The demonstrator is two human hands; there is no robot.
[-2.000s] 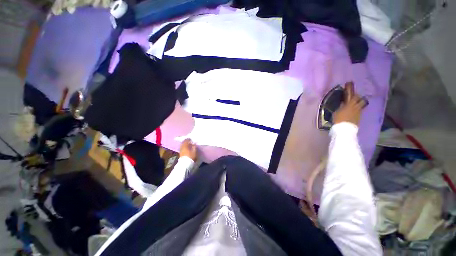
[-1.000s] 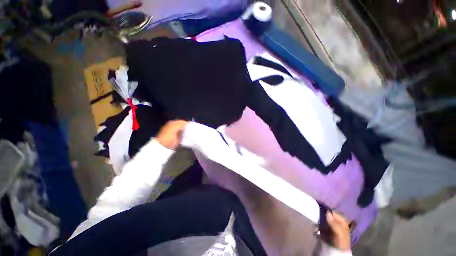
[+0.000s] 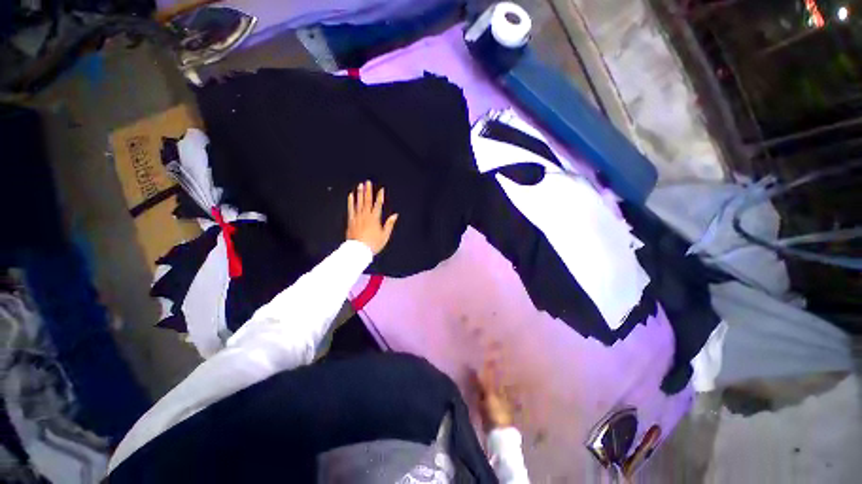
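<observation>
My left hand point(image 3: 370, 219) lies flat, fingers spread, on the pile of dark panels point(image 3: 312, 151) at the left of the table; it grips nothing. My right hand point(image 3: 495, 402) is blurred over the stained lilac cloth point(image 3: 425, 312) near the table's front edge, holding nothing. The steam iron point(image 3: 614, 437) stands on the cloth right of my right hand, apart from it, its brown handle beside the dark plate. A stack of panels point(image 3: 577, 236), white with jagged black borders, lies on the far side. No white shows on top of the dark pile.
A blue padded roll point(image 3: 586, 132) with a white round end lies behind the table. A second iron point(image 3: 219, 33) is at the upper left. A black-and-white bundle with a red tie point(image 3: 227, 241) and a cardboard box point(image 3: 151, 165) are at left.
The white panel that both hands held a second ago is gone from the near table. My left hand has moved onto the dark pile; my right hand has moved left, away from the iron.
</observation>
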